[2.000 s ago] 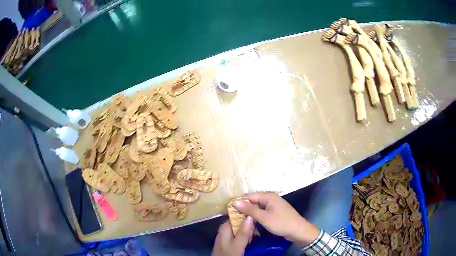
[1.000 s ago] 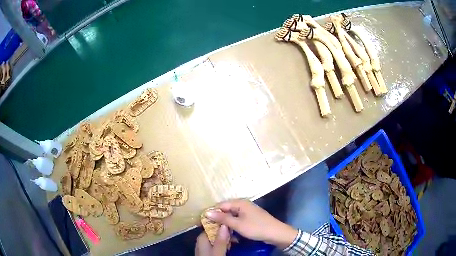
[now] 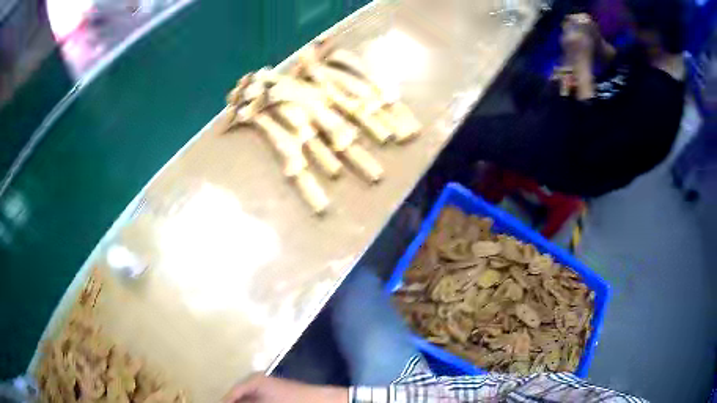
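The picture is blurred. My right hand [image 3: 275, 389] is at the bottom edge, beside the bench's near edge, with its fingers cut off, so what it holds is hidden. My left hand is out of the picture. Pale yellow figure legs [image 3: 314, 118] lie in a row on the tan bench, feet toward the conveyor and peg ends toward the near edge. A heap of tan sole pieces [image 3: 98, 366] is at the lower left. A white glue bottle [image 3: 126, 261] stands near the conveyor-side edge.
A blue bin [image 3: 600, 303] full of tan sole pieces [image 3: 503, 291] is right of my lap. A person in dark clothes [image 3: 621, 134] sits at the upper right on a red stool [image 3: 560, 212]. The green conveyor [image 3: 157, 94] runs behind the bench.
The view has swung right, so the legs and bin appear further left. My left hand and the sole piece in my fingers have left the picture. The seated person has come into view.
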